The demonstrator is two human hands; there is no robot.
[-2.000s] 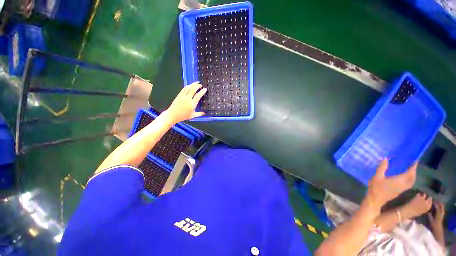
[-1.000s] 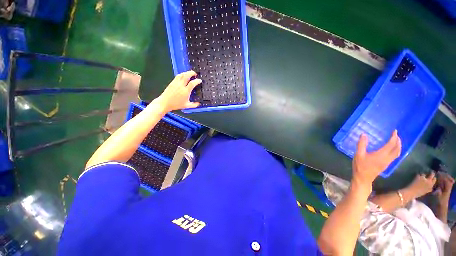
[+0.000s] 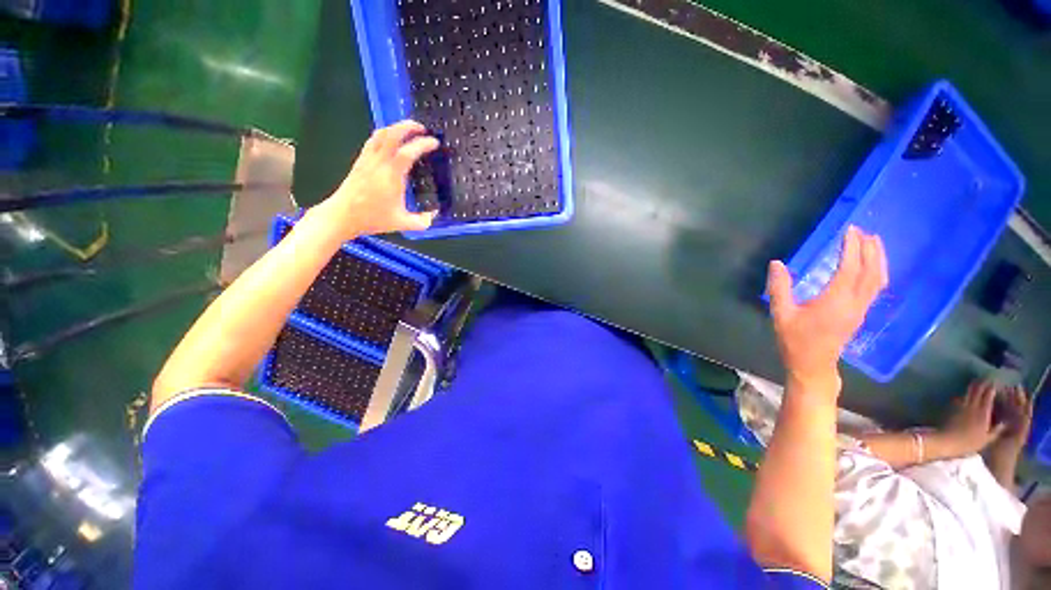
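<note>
A blue bin [image 3: 565, 138] packed with rows of black components [image 3: 490, 115] lies at upper centre, its far end cut off by the picture's edge. My left hand [image 3: 386, 184] is at its near left corner, thumb and fingers curved around a short dark strip of components [image 3: 430, 182]. The fingers partly hide this strip. My right hand [image 3: 824, 305] is open and empty, fingers spread, over the near left side of a second blue bin [image 3: 922, 254]. That bin is mostly bare, with a small black group [image 3: 931, 127] in its far corner.
The bins lie on a long dark green surface [image 3: 668, 173] with a worn pale edge. Small black groups [image 3: 1005, 288] lie right of the second bin. A coworker's hands [image 3: 991, 421] are at lower right. Stacked filled bins [image 3: 329, 369] and a metal frame [image 3: 259, 207] stand at left.
The full bin appears higher in the picture and partly out of view. My left hand stays at its near left corner. My right hand has moved from the second bin's near end to its left side.
</note>
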